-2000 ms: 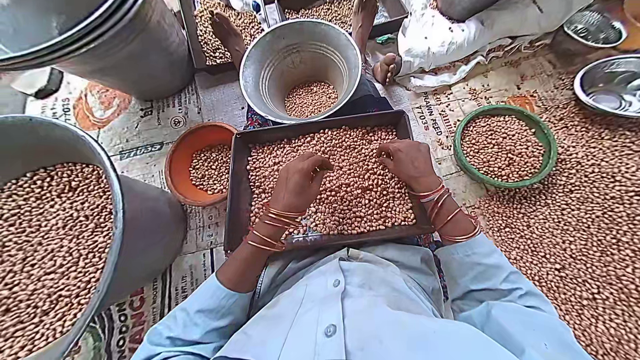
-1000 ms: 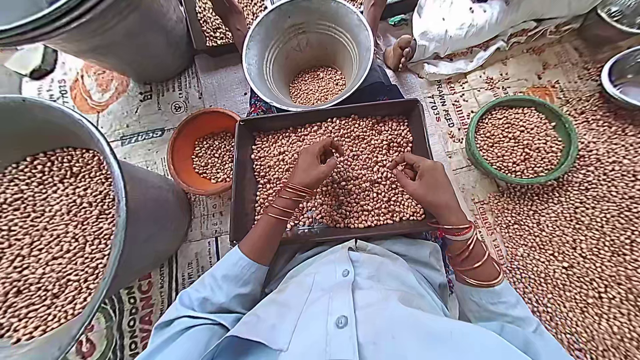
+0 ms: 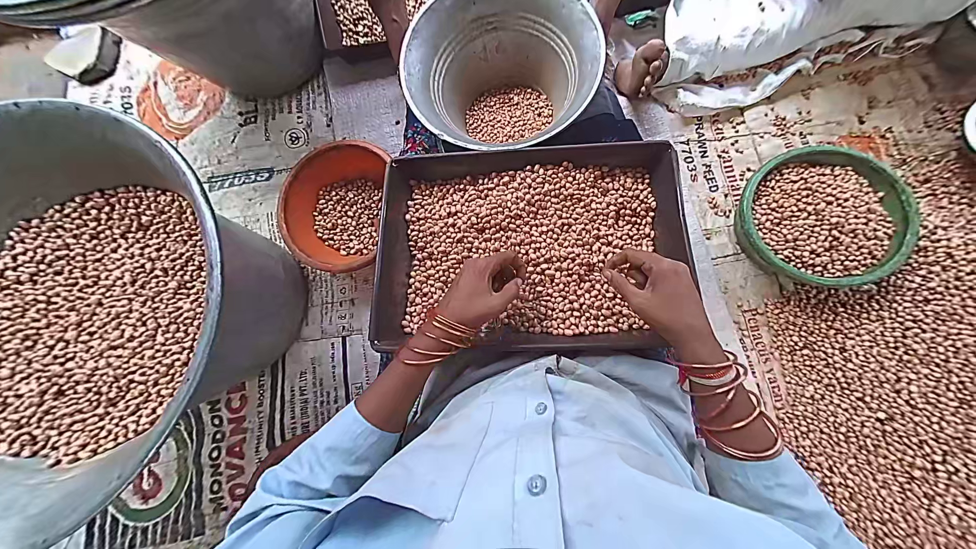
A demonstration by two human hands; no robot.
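A dark rectangular metal tray point(image 3: 534, 152) lies before me, filled with pinkish-brown shelled nuts point(image 3: 534, 221) that look like peanuts. Over the left part of the nuts is my left hand point(image 3: 482, 290), its thumb and index finger curled close together. My right hand point(image 3: 659, 293) hovers at the tray's right side with thumb and fingertips nearly meeting. Whether a nut is pinched in either hand cannot be made out. An orange bowl point(image 3: 301, 210) holding some nuts sits at the tray's left edge. Beyond the tray stands a metal bucket point(image 3: 503, 46) with nuts at its bottom.
At left is a large metal tub point(image 3: 255, 282) of nuts. A green bowl point(image 3: 827, 278) of nuts stands at right, beside a wide heap of loose nuts point(image 3: 877, 404) on printed sacking. Another person's foot point(image 3: 642, 69) shows near a white sack point(image 3: 732, 38).
Both hands have lowered toward the near part of the tray since a second ago. The fingers of both hands remain curled.
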